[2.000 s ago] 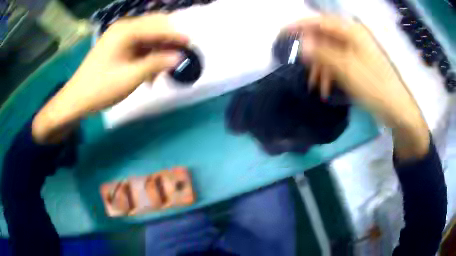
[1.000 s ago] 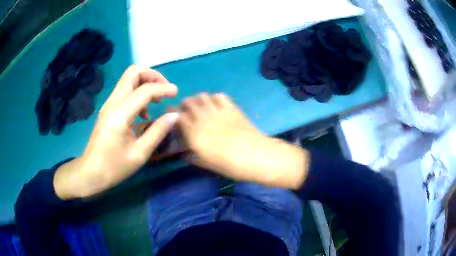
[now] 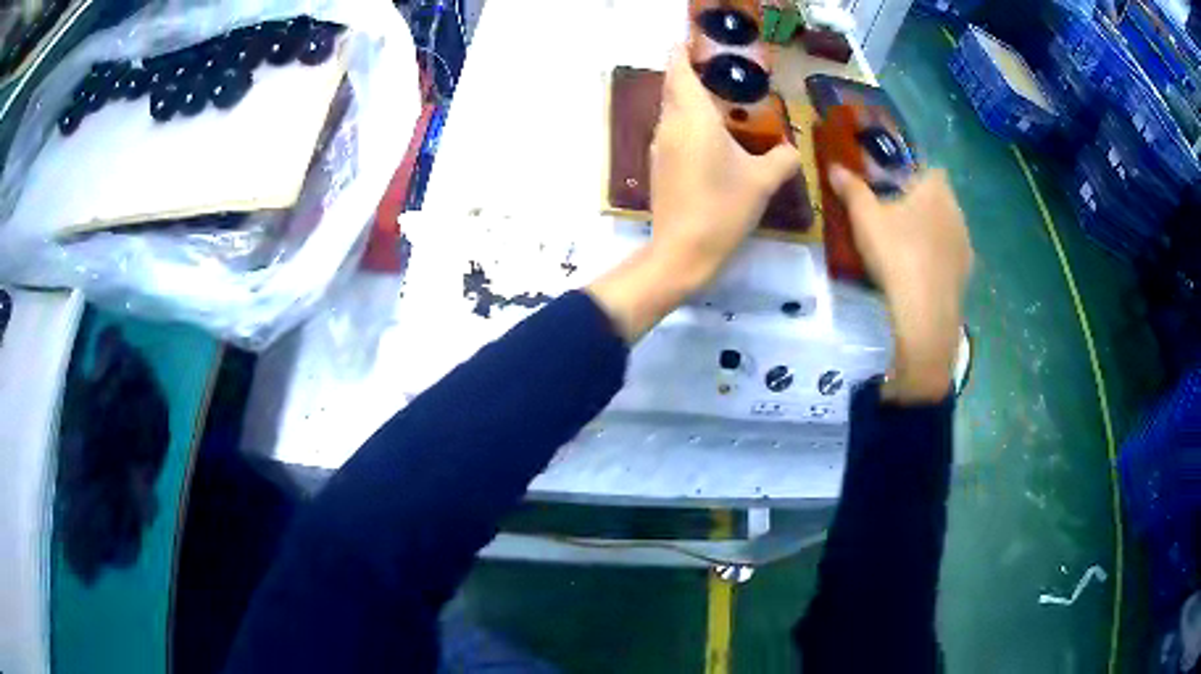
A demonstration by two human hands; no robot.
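My left hand (image 3: pixel 705 198) grips an orange-brown fixture (image 3: pixel 757 128) over the white bench machine. Two round black parts (image 3: pixel 734 78) with pale centres sit in its recesses. A second orange-brown block (image 3: pixel 840 244) lies to the right, with a round black part (image 3: pixel 882 145) on it. My right hand (image 3: pixel 911 250) is over this block, thumb and fingers near the part. Its fingertips are blurred, so I cannot tell whether it grips anything. A reddish-brown machine plate (image 3: pixel 635 138) shows behind and below my left hand.
The white machine (image 3: pixel 527 237) has knobs (image 3: pixel 778 379) on its near face. At left, a clear plastic bag (image 3: pixel 375 79) surrounds a white sheet (image 3: pixel 185 171) with rows of black parts. A dark disc heap (image 3: pixel 116 454) lies on the green bench. Blue crates (image 3: pixel 1008 86) stand at right.
The view has swung right from the green bench to the white machine. Both hands have moved to the machine, and my left hand now holds the two-recess fixture.
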